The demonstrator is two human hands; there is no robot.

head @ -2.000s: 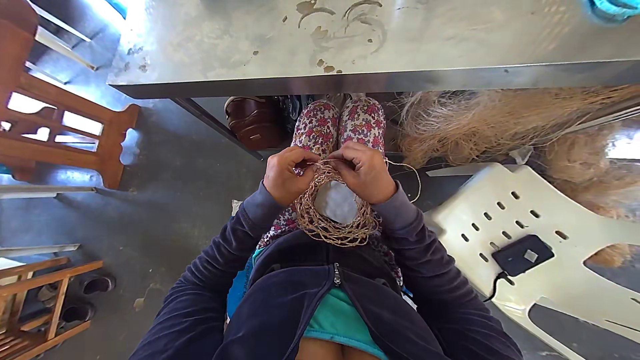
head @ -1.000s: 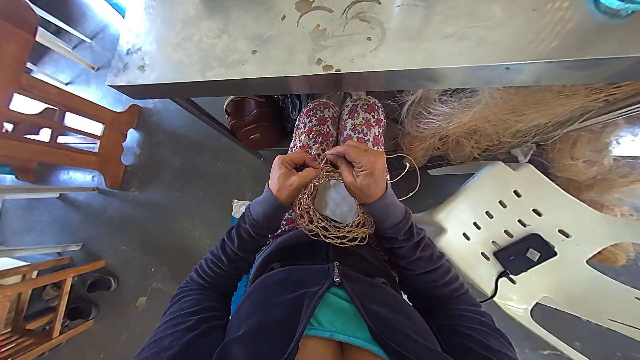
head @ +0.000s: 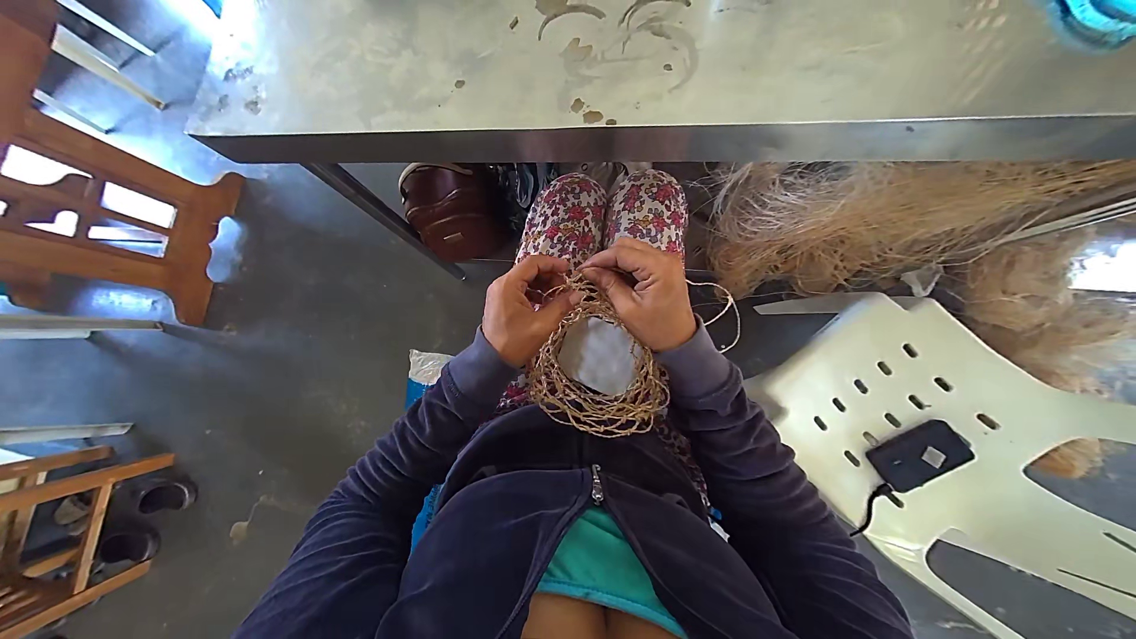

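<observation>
An openwork ring of knotted plant-fibre cord (head: pixel 603 413) rests on my lap, with a pale round piece (head: pixel 600 355) showing through its middle. My left hand (head: pixel 525 311) pinches the upper left edge of the netting between thumb and fingers. Close beside it, my right hand (head: pixel 648 291) grips cord at the top of the ring, its fingertips nearly meeting the left ones. A loose strand of cord (head: pixel 733 312) loops out to the right from behind my right hand. The exact knot between the fingertips is too small to tell.
A metal table (head: pixel 399 80) spans the top, its edge just beyond my knees. Beneath it lie a brown leather bag (head: pixel 457 213) and heaps of raw fibre (head: pixel 852 231). A white plastic chair (head: pixel 941 355) holding a black device (head: pixel 920 455) stands right; wooden chairs (head: pixel 191 240) stand left.
The loose strand has shifted at the right of my right hand. Both hands stay at the top of the netting.
</observation>
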